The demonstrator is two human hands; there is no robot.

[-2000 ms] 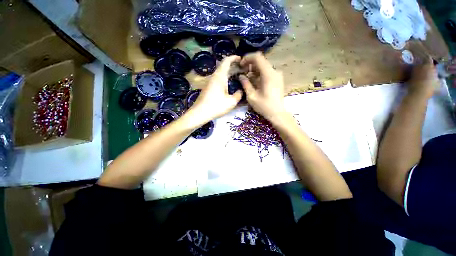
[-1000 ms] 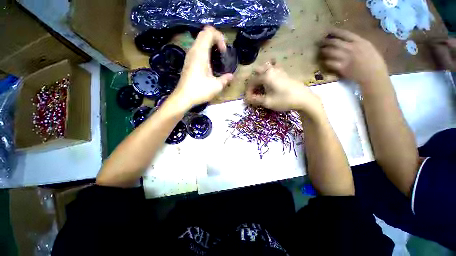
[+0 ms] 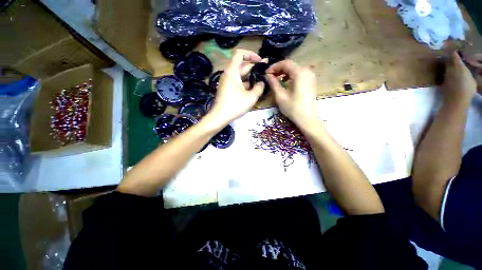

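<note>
My left hand (image 3: pixel 238 95) holds a round black plastic housing (image 3: pixel 258 74) over the cardboard, partly hidden by the fingers. My right hand (image 3: pixel 296 92) is at the housing's right side, its thumb and fingertips pinching a small wired component (image 3: pixel 280 76), of which a bit of red shows. A tangled pile of wired components (image 3: pixel 283 138) lies on the white sheet (image 3: pixel 253 179) below my right hand. More black housings (image 3: pixel 170 88) are heaped left of my left hand.
A clear bag of housings (image 3: pixel 238 18) lies behind the heap. An open cardboard box of red and silvery parts (image 3: pixel 71 113) stands at left. White plastic discs (image 3: pixel 430 23) are piled at upper right. A neighbouring person's arm (image 3: pixel 444 126) reaches in at right.
My left hand has lowered with the housing. My right hand has left the wire pile and come up to the housing. The neighbour's arm has moved right.
</note>
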